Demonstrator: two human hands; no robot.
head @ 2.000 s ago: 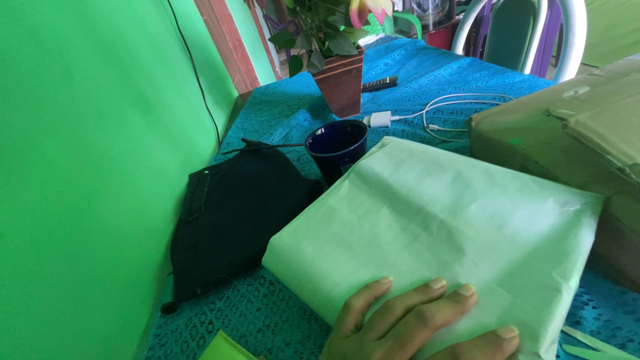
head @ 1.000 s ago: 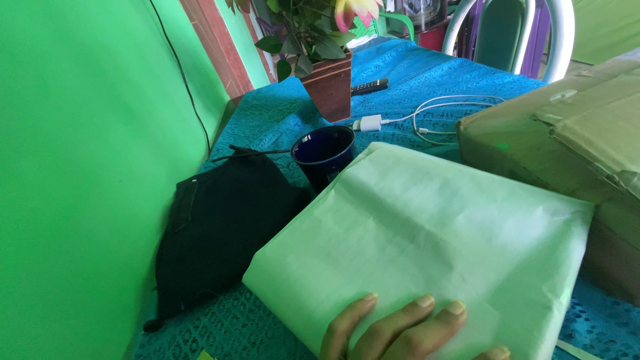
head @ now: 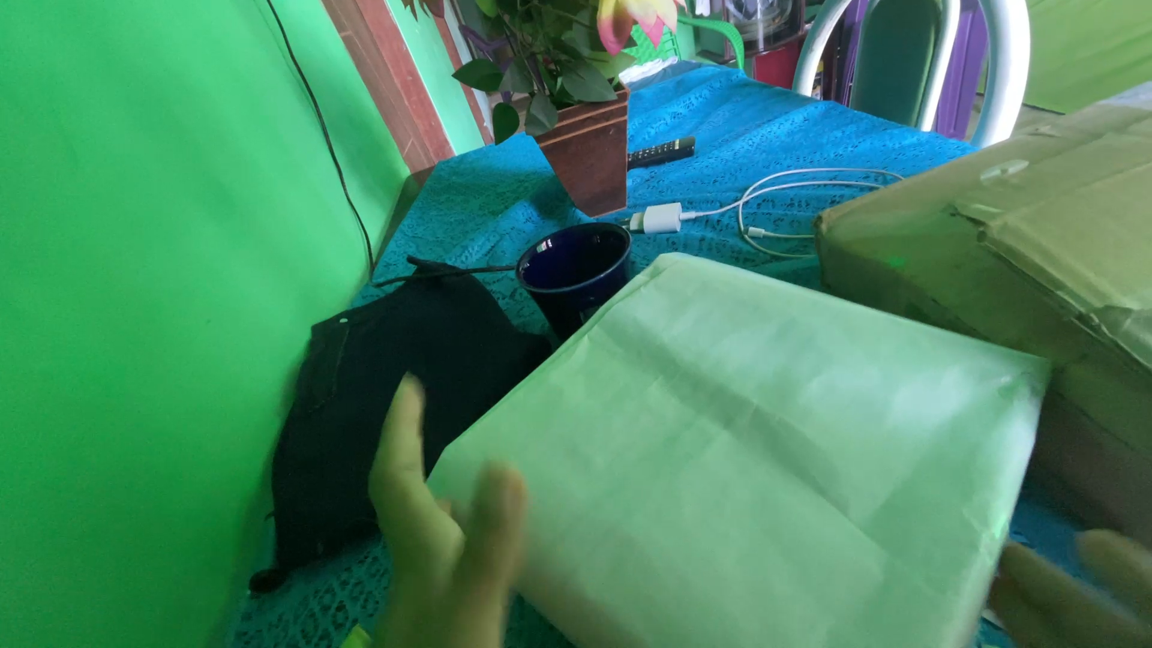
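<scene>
A flat package wrapped in pale, creased paper (head: 756, 423) lies on the blue lace tablecloth (head: 720, 108). Near its left corner is my left hand (head: 450, 540), blurred, with thumb and finger raised apart and nothing held between them. My right hand (head: 1071, 585) is at the lower right beside the package's right edge, partly cut off by the frame; whether it touches the paper cannot be told. A black cloth bag (head: 405, 387) with a cord lies left of the package, and a dark blue cup (head: 576, 270) stands just behind it.
A large taped cardboard box (head: 981, 234) stands at the right, close to the package. Farther back are a potted plant (head: 589, 153), a black remote control (head: 663, 153) and a white charger (head: 661, 219) with its cable. A green wall (head: 180, 297) borders the left.
One hand lay spread on the package's near part in both earlier frames. Now that part is uncovered, and two hands show at the package's left and right sides.
</scene>
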